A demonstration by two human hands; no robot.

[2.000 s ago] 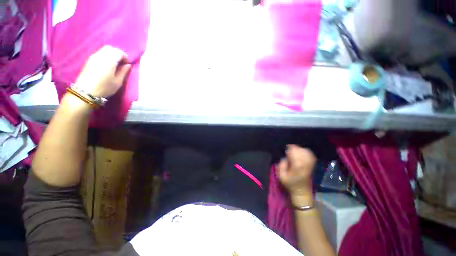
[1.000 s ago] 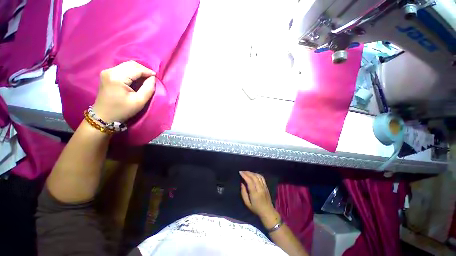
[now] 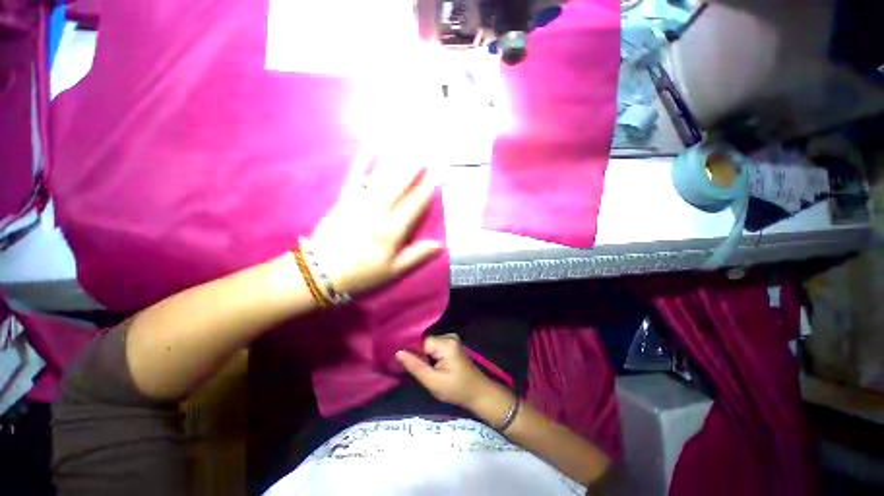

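A wide magenta fabric panel (image 3: 204,155) lies on the white table and drapes over its front edge to the lap. My left hand (image 3: 383,228) lies spread on the panel below the needle area, fingers apart. My right hand (image 3: 441,368) is below the table edge, its thumb and fingers pinching the hanging edge of the panel. The sewing machine head (image 3: 485,19) is cut off at the top; glare hides the foot and needle. A magenta strip (image 3: 554,136) lies right of the needle.
A pale blue-green tape roll (image 3: 710,178) with a loose tail lies at the right. A dark slim tool (image 3: 676,105) lies beside the bed. A measuring tape (image 3: 543,265) runs along the front edge. Dark magenta cloth (image 3: 741,368) hangs below right, by a white box (image 3: 654,417). More magenta fabric is at far left.
The panel has moved right, under the bright area by the needle. My left hand has gone from pinching its edge to lying flat on it. My right hand has taken the panel's hanging edge.
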